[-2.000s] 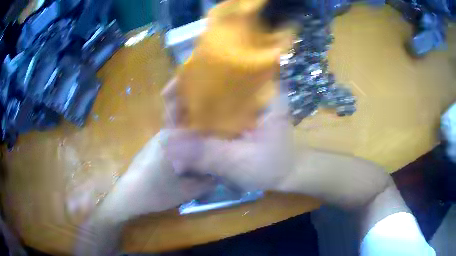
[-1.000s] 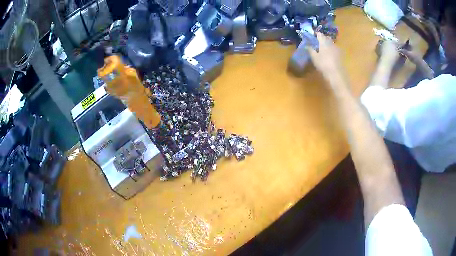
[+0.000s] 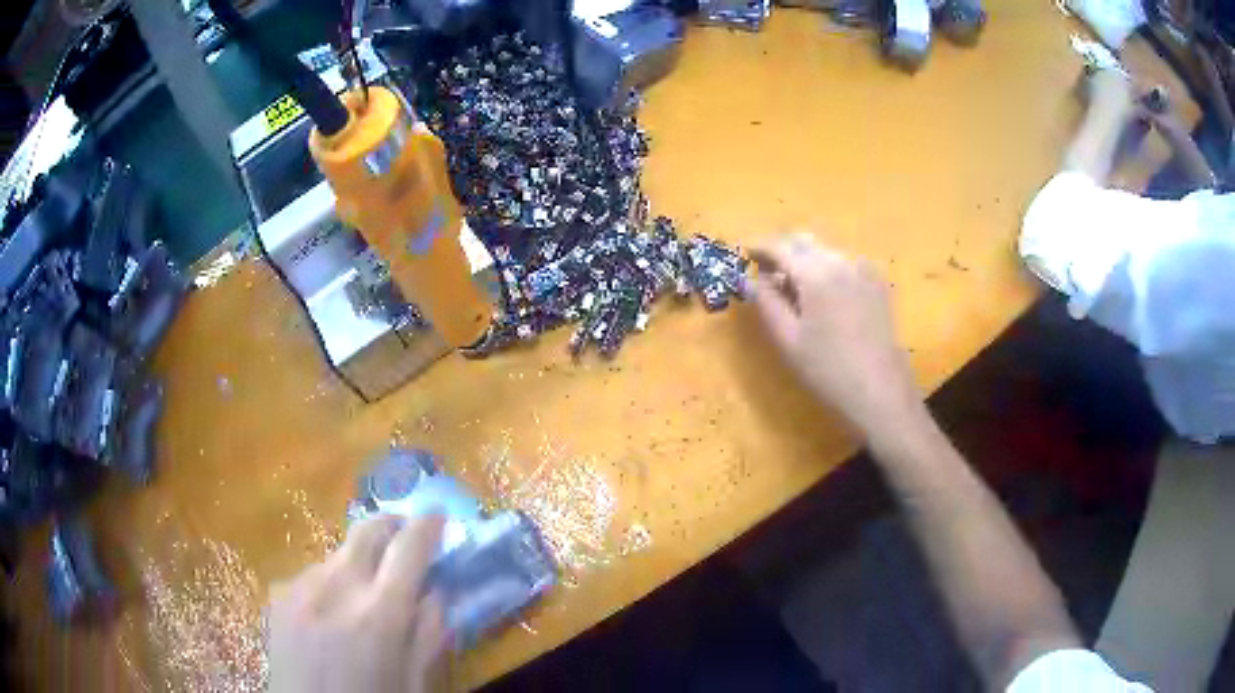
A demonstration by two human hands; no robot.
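A pale grey housing [image 3: 494, 575] lies at the bottom left of centre, near the bench's front edge. My left hand [image 3: 366, 596] holds its left side; the housing is slightly blurred. My right hand [image 3: 819, 318] is at the right end of the pile of metal fittings [image 3: 542, 163], fingertips at the outermost pieces. I cannot tell if the fingers hold a fitting. The orange electric screwdriver [image 3: 406, 224] hangs nose-down in front of the screw feeder [image 3: 301, 257], partly hiding it.
Dark stacked housings [image 3: 68, 339] are heaped at the left, with more at the top [image 3: 630, 48]. Glittering specks are scattered on the wooden bench [image 3: 759, 149] near the housing. Another person in a white sleeve [image 3: 1131, 257] works at the right.
My right hand has come back from the far housings to the fittings pile. My left hand and the housing have come into view at the bottom. The view has shifted.
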